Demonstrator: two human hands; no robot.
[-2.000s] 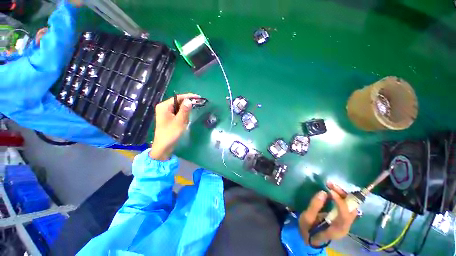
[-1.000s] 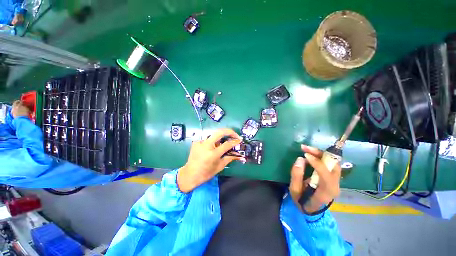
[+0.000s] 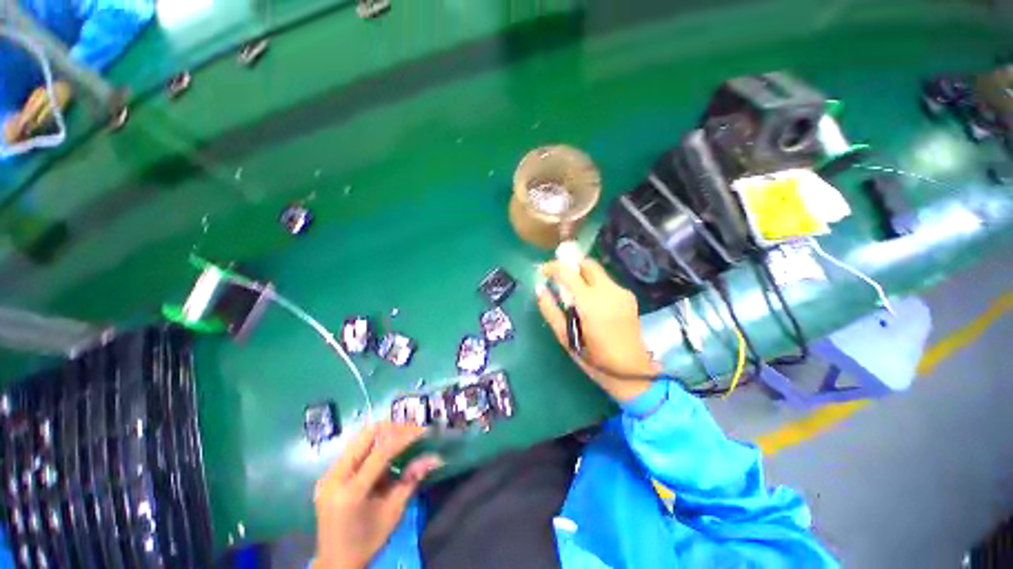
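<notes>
My right hand (image 3: 605,322) grips the soldering iron (image 3: 572,295). Its front end is at the near rim of the tan tip-cleaning pot (image 3: 533,222); the tip itself cannot be made out. My left hand (image 3: 372,478) is at the bench's front edge, blurred, thumb and forefinger apart, with nothing clearly seen in it. A watch housing (image 3: 472,402) sits on the black fixture (image 3: 500,395), and another housing (image 3: 410,409) lies just left of it. Solder wire (image 3: 328,333) runs from the green-flanged spool (image 3: 202,298) towards my left fingertips.
Several housings lie behind the fixture, with a black device (image 3: 497,286) at their back. A dark device (image 3: 321,422) lies apart on the left. The black ribbed tray (image 3: 106,445) is at left, the fume extractor (image 3: 655,250) right of the pot. A person's hand shows top left.
My right hand has brought the iron from beside the fume extractor to the pot. My left hand has drawn back from the fixture, its fingers parted. The view has swung right.
</notes>
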